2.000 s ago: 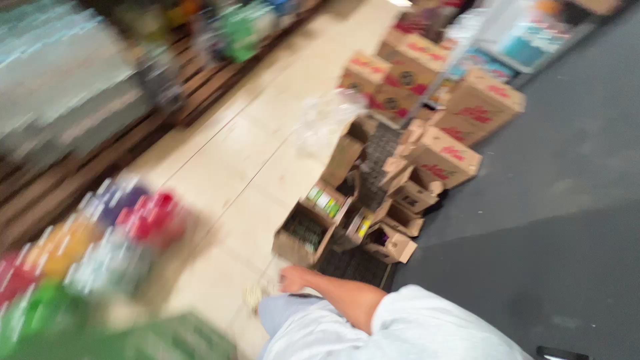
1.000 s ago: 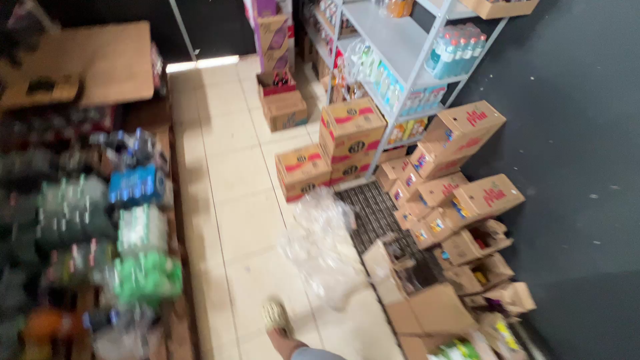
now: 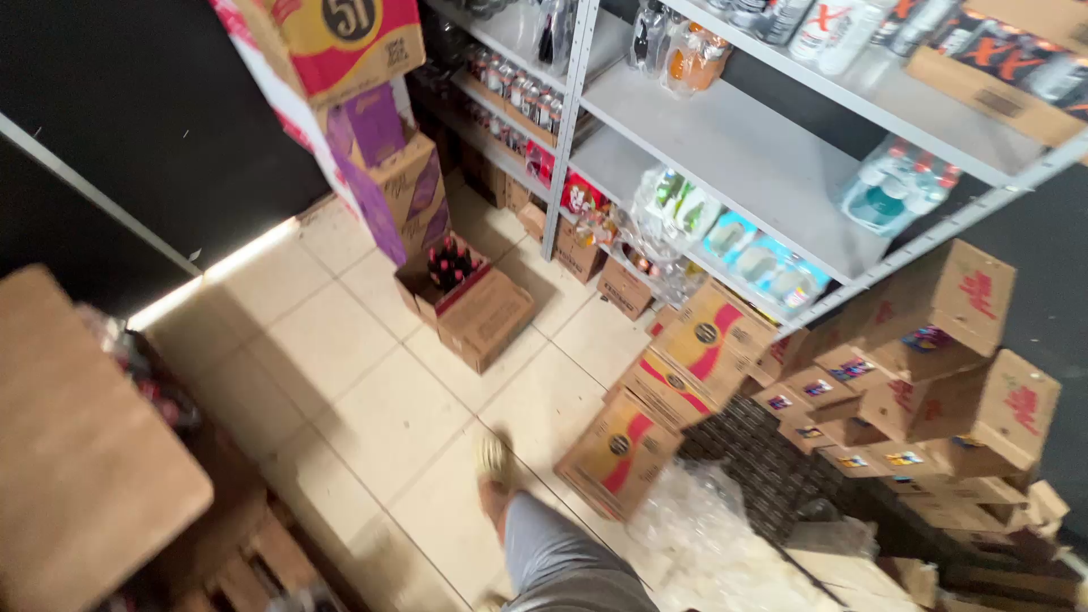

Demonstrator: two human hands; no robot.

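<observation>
Neither my left hand nor my right hand shows in the head view. My leg in grey shorts (image 3: 552,544) comes up from the bottom middle, with a light-coloured clog (image 3: 492,456) on the tiled floor. Ahead of the foot sits an open cardboard box of dark bottles (image 3: 453,265), one flap folded out. To the right of the leg are closed cardboard cartons with a red and yellow print (image 3: 620,450), beside crumpled clear plastic wrap (image 3: 697,535).
A grey metal shelving unit (image 3: 722,153) holds wrapped bottles and cans. Open cardboard boxes (image 3: 926,399) are stacked at the right on a dark slatted base (image 3: 748,442). Purple and brown cartons (image 3: 412,187) stand by a dark door (image 3: 170,110). A large cardboard sheet (image 3: 85,450) covers the left side.
The view has swung and moved forward toward the shelves and the bottle box. The forearm seen two seconds ago is out of view.
</observation>
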